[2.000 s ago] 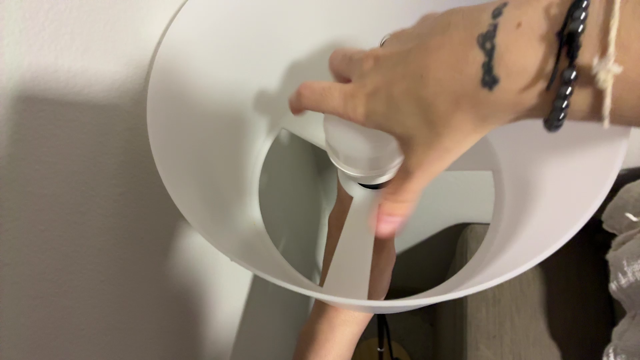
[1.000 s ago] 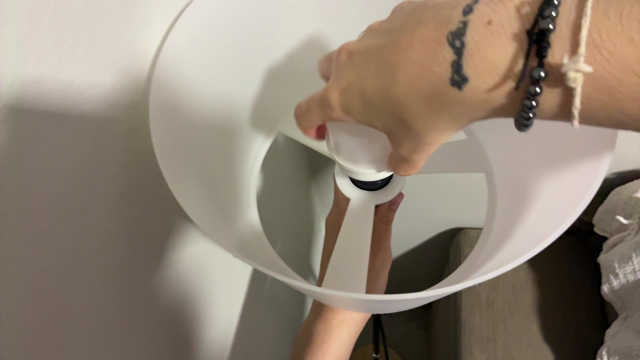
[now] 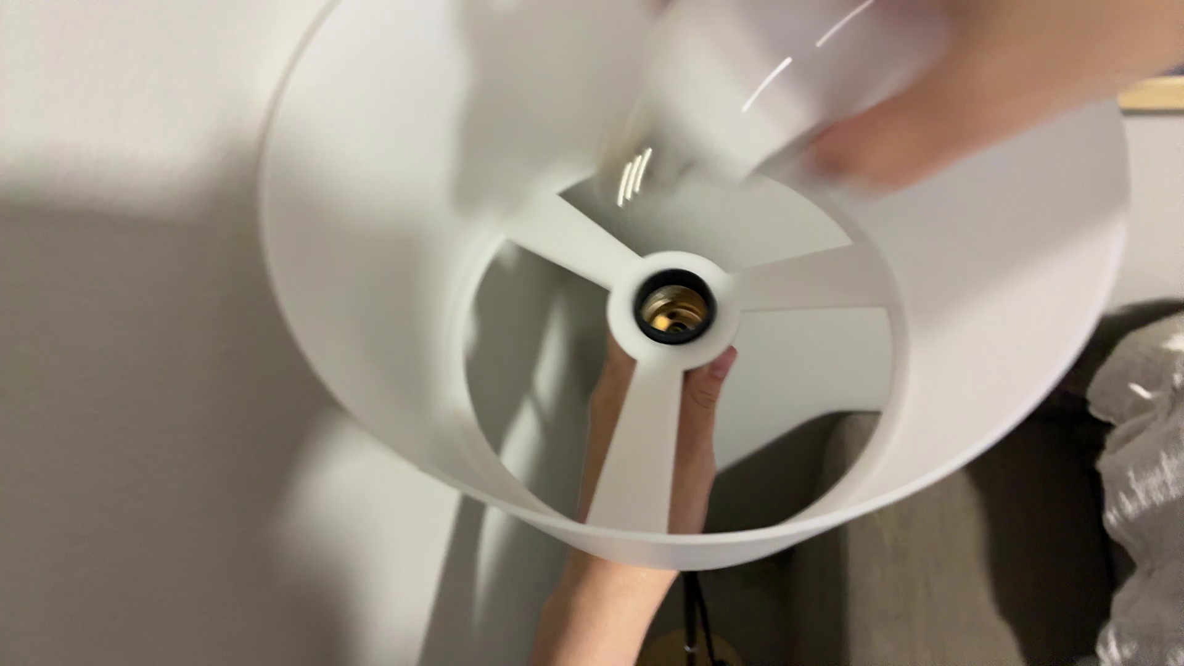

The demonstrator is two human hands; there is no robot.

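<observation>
A white lampshade (image 3: 999, 305) with a three-armed ring fills the middle of the head view. At its centre shows a lamp socket (image 3: 674, 307) with a black rim and brass-coloured inside. My right hand (image 3: 934, 111), blurred at the top right, holds a white light bulb (image 3: 749, 83), its metal base tilted down to the left, above and apart from the socket. From below, my left hand (image 3: 698, 398) reaches up beneath the shade to just under the socket; its thumb shows beside the ring, while its other fingers are hidden by the shade's arm and ring.
A plain wall (image 3: 139, 416) is at the left. Below the shade hang dark cords (image 3: 694, 620) over a round base, partly seen. At the lower right stand grey-brown upholstered furniture (image 3: 906, 555) and a crumpled grey-white fabric (image 3: 1147, 499).
My right hand has lifted the bulb up off the socket, where both were in the earlier frames. The socket's inside is now exposed. My left hand remains under the shade.
</observation>
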